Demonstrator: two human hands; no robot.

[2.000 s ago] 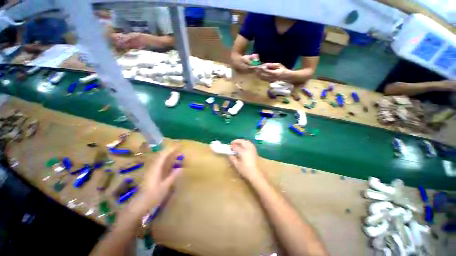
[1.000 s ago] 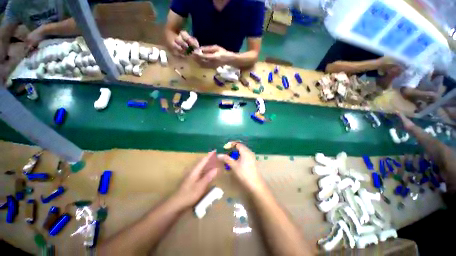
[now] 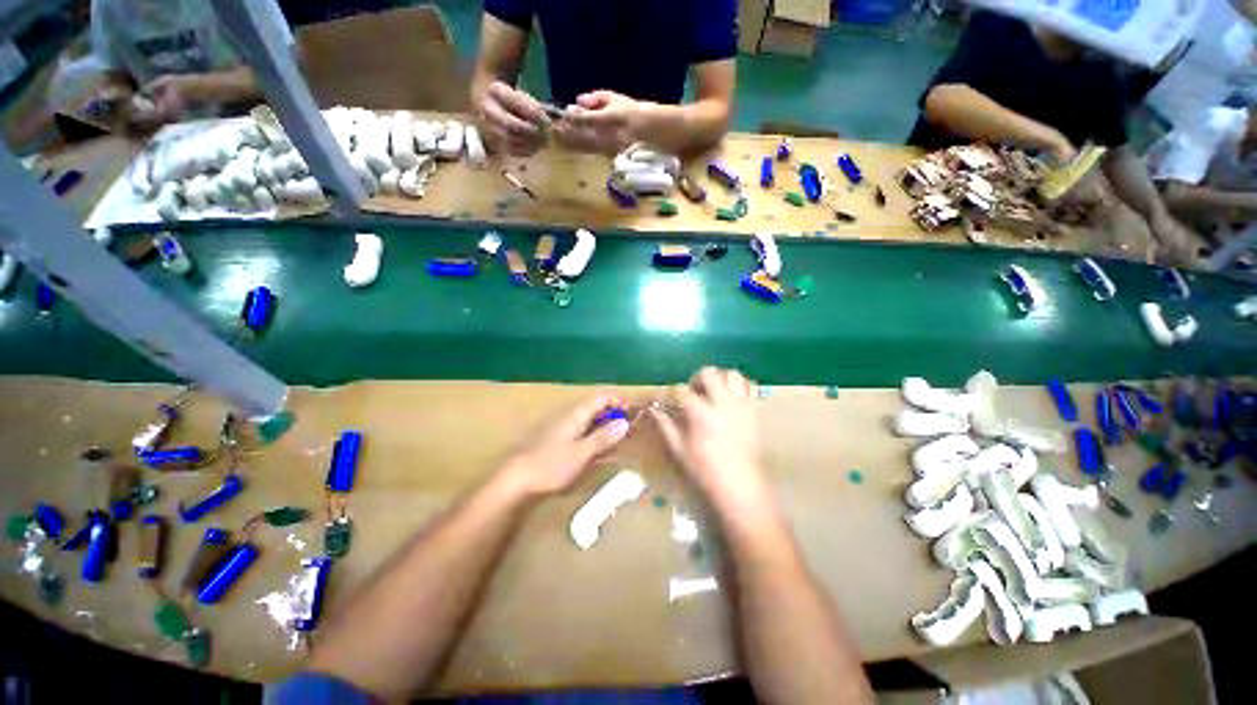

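My left hand (image 3: pixel 572 444) holds a blue battery (image 3: pixel 611 416) between its fingers near the belt-side edge of the bench. My right hand (image 3: pixel 710 424) is just to its right with the fingers bent down; small thin bits, perhaps lead wires, show between the hands. Whether the right fingers grip them I cannot tell. A white curved housing (image 3: pixel 607 507) lies on the brown bench just below my hands. Small shiny clear patches (image 3: pixel 689 588) lie to the right of it.
Blue batteries with green boards (image 3: pixel 228 572) lie scattered at left. White housings (image 3: pixel 1013 530) are piled at right by a cardboard box (image 3: pixel 1151 661), more batteries beyond. A green belt (image 3: pixel 483 331) carries parts. A slanted white post (image 3: pixel 138 282) stands front left. People work across the belt.
The blue battery now shows at my left hand instead of my right. Earlier my right hand held a white housing; one then lay on the bench. The view has shifted.
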